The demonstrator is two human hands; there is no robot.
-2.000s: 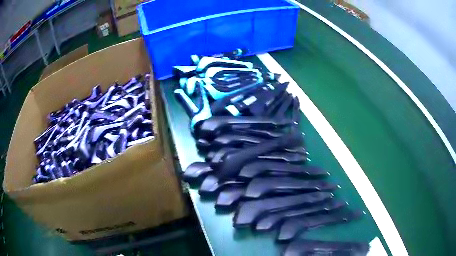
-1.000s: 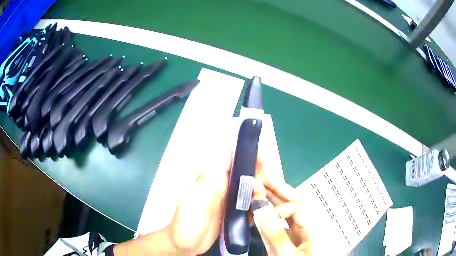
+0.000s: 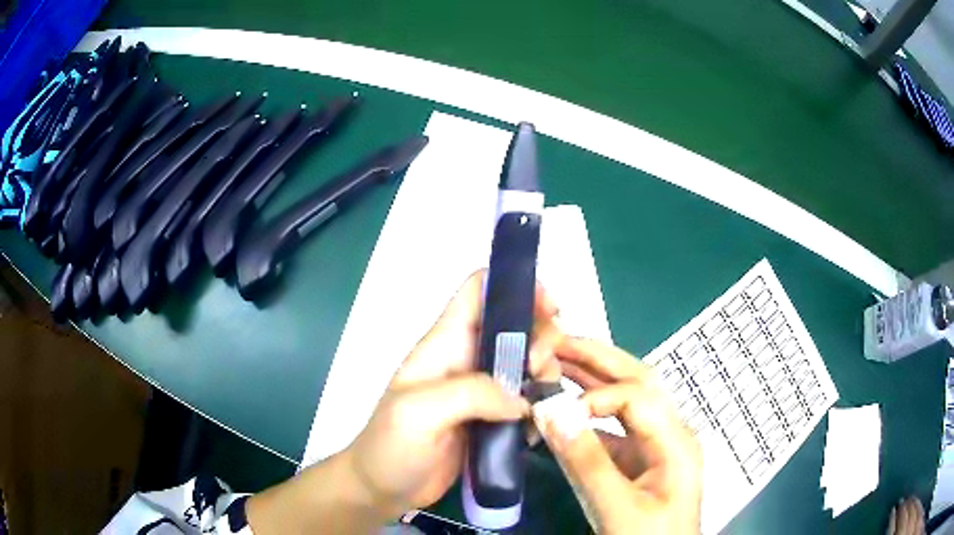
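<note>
My left hand (image 3: 429, 428) holds a purple-and-black pen tool (image 3: 513, 277) upright in the picture, its black tapered nose pointing away from me. Its thumb lies across the dark body at the lower end of a small grey label (image 3: 509, 358) stuck there. My right hand (image 3: 628, 439) is at the tool's right side, thumb and fingertips pinching a small dark label (image 3: 544, 390). A white cover is on the right thumb. A label sheet with outlined rectangles (image 3: 748, 381) lies to the right. A long white sheet (image 3: 392, 277) lies partly under the hands.
All-black pen tools (image 3: 157, 225) lie in a row at left, with blue-and-black tools (image 3: 37, 131) beyond. A blue tote (image 3: 37, 37) is at the upper left. A white bottle (image 3: 905, 322) and small white papers (image 3: 852, 458) are at right. Another person's fingers (image 3: 908, 519) show at the lower right edge.
The left thumb has come over the tool's front onto the label's lower end. The right hand still pinches beside the tool. Earlier, the view faced the carton and tote, with no hands visible.
</note>
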